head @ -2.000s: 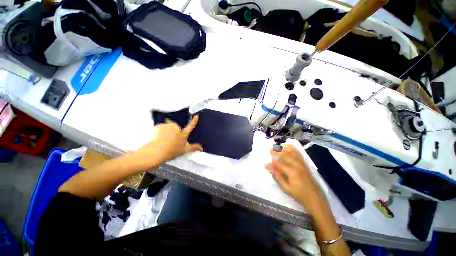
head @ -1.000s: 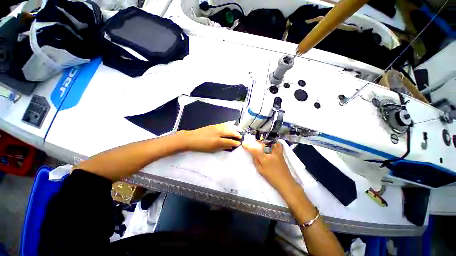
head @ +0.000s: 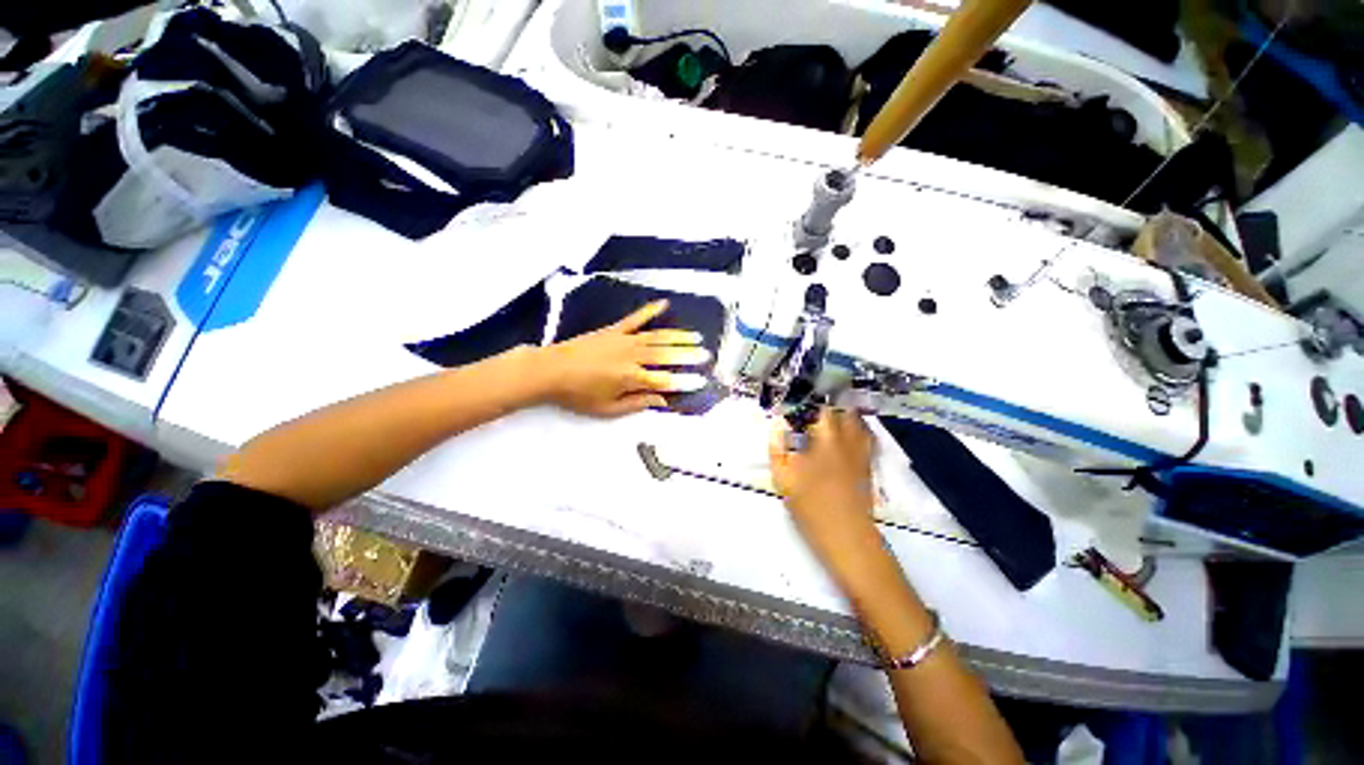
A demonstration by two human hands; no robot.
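The dark panel (head: 598, 305) lies on white fabric left of the needle. A dark strip (head: 666, 254) lies behind it and a tapered dark piece (head: 501, 327) to its left. My left hand (head: 621, 368) lies flat on the panel with fingers spread, its fingertips close to the presser foot. My right hand (head: 826, 456) is curled just in front of the needle area (head: 793, 401) of the sewing machine (head: 1017, 329); whether its fingers pinch fabric cannot be told. Another dark strip (head: 980, 501) lies right of my right hand.
A stack of octagonal panels (head: 456, 120) and a black-and-white bundle (head: 195, 135) lie upper left. Thread snips (head: 1119, 584) and a dark piece (head: 1249, 613) lie at right. A thin rod-like thing with a dark tip (head: 654, 462) lies near the front edge. A blue crate (head: 120, 598) stands below left.
My left hand has moved from the needle area back onto the dark panel, fingers spreading. My right hand has stayed by the needle. The thin rod-like thing now shows on the front of the table.
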